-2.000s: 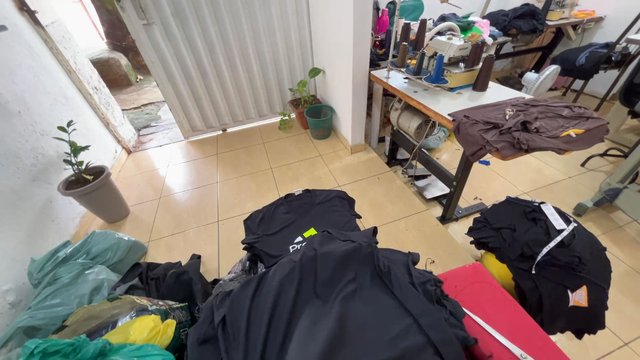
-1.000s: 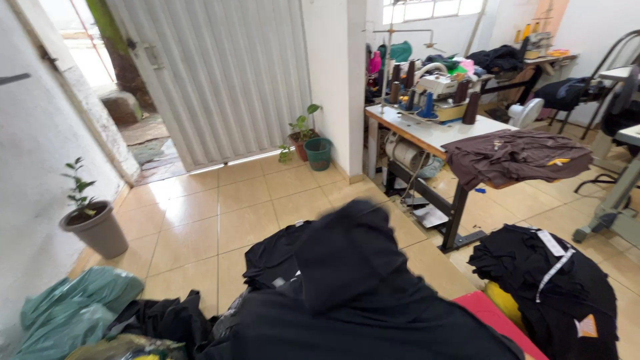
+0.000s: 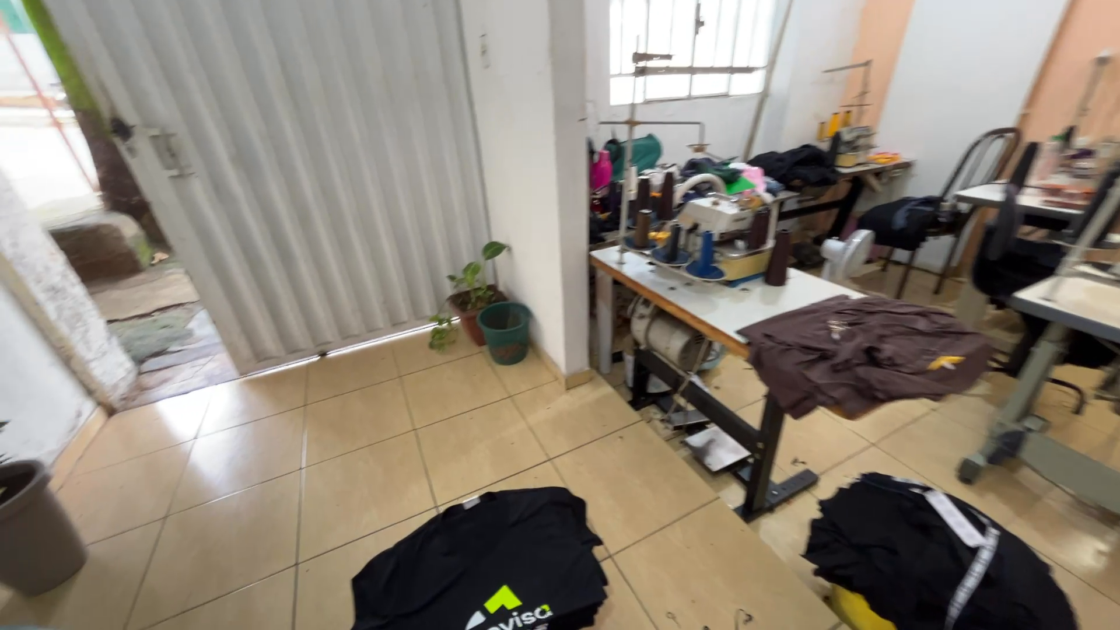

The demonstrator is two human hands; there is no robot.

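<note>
Neither my left hand nor my right hand shows in the view. At the bottom centre lies a stack of black T-shirts (image 3: pixel 490 560) with a green and white print, cut off by the lower edge. A pile of black garments (image 3: pixel 927 551) at the lower right carries a white measuring tape (image 3: pixel 973 573) and a pale strip, with something yellow beneath. Brown garments (image 3: pixel 866 350) are draped over the near end of a sewing table (image 3: pixel 726 302). An overlock sewing machine (image 3: pixel 726 214) and several thread cones stand on that table.
A corrugated metal door (image 3: pixel 306 175) stands partly open at the left. Beside the wall pillar are a green pot (image 3: pixel 505 332) and a potted plant (image 3: pixel 472 293). A grey planter (image 3: pixel 39 529) is at the left edge. Chairs (image 3: pixel 910 210) and more machine tables stand at the right.
The view has tilted up. The dark cloth that bulged across the bottom centre one second ago is out of the frame, and the printed stack behind it shows again.
</note>
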